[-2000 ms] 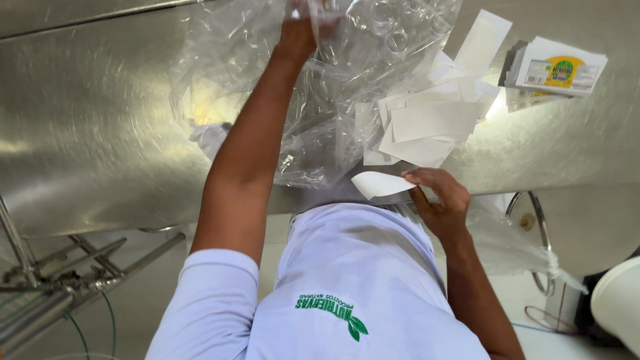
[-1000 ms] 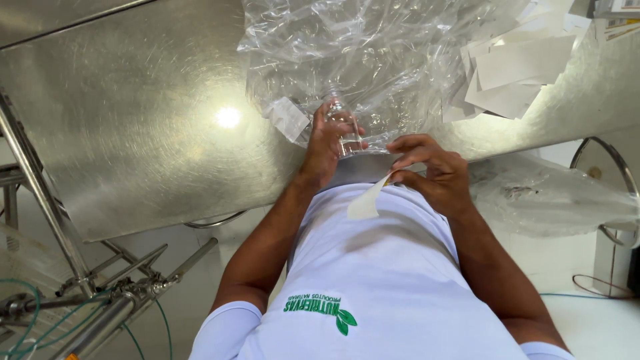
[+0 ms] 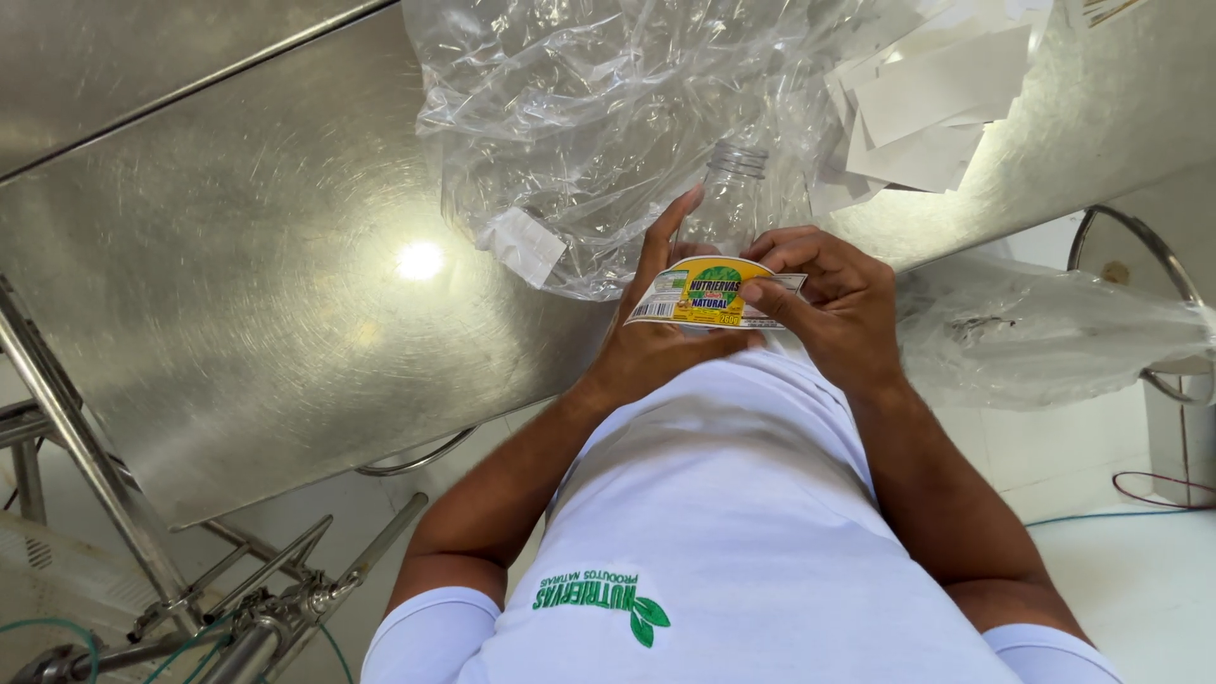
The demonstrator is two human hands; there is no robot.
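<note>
Close to my body, at the front edge of the metal table, my left hand (image 3: pixel 651 313) holds a clear plastic bottle (image 3: pixel 727 204) with a threaded, uncapped neck pointing away from me. Against the near side of the bottle lies a curved yellow and white printed label (image 3: pixel 712 293). The thumb and fingers of my right hand (image 3: pixel 822 294) grip that label near its right end. The lower part of the bottle is hidden behind label and hands.
A large clear plastic bag (image 3: pixel 589 114) spreads over the stainless steel table (image 3: pixel 285 285). White paper pieces (image 3: pixel 940 85) overlap at the upper right. Another plastic bag (image 3: pixel 1026 332) hangs at the right edge. Metal tubing (image 3: pixel 85 456) stands lower left.
My left hand has come back from the plastic bag and now holds a bottle near my body. The label in my right hand has moved onto the bottle, its printed side now showing.
</note>
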